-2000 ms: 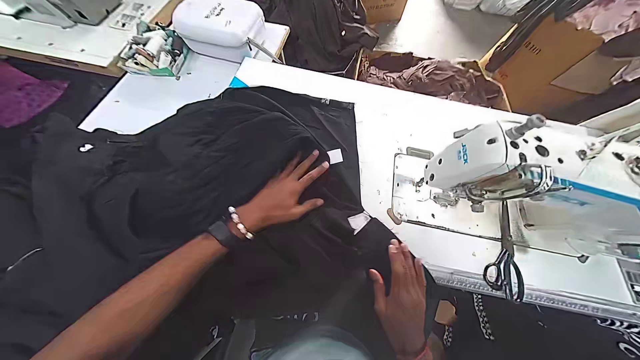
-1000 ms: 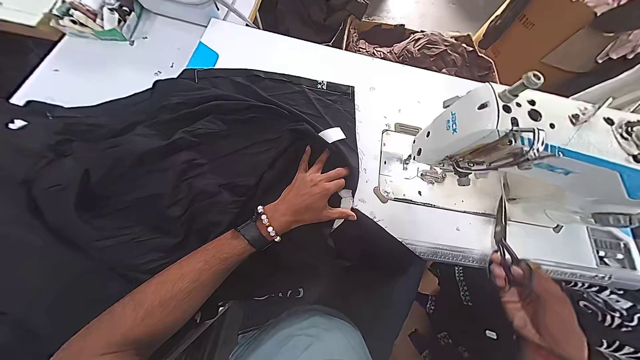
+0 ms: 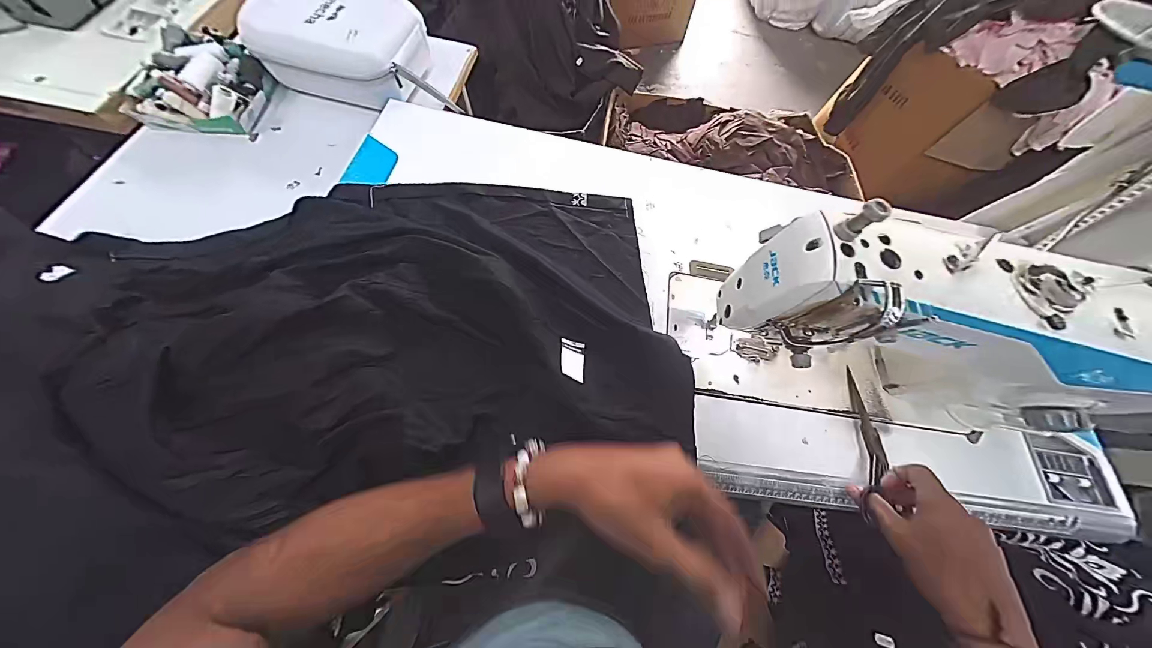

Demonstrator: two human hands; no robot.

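Observation:
Black fabric [image 3: 360, 333] with a small white label [image 3: 572, 360] spreads over the white sewing table. My left hand [image 3: 657, 513], blurred, is over the fabric's near edge, fingers pointing down to the right; whether it grips anything cannot be told. At the table's front edge, my right hand [image 3: 927, 531] holds scissors [image 3: 866, 423] by the handles, blades pointing away from me. The scissors lie just in front of the Jack industrial sewing machine [image 3: 810, 279], whose needle area is right of the fabric.
A tray of thread spools [image 3: 202, 85] and a white case [image 3: 333, 45] stand at the back left. Behind the table are a cardboard box [image 3: 837, 166] of brown fabric and another large carton [image 3: 909, 117]. A ruler strip [image 3: 774, 486] runs along the table's front edge.
My left hand has moved off the fabric near the white label, toward me and right. My right hand was on the fabric two seconds ago, then went to the scissors and now holds them.

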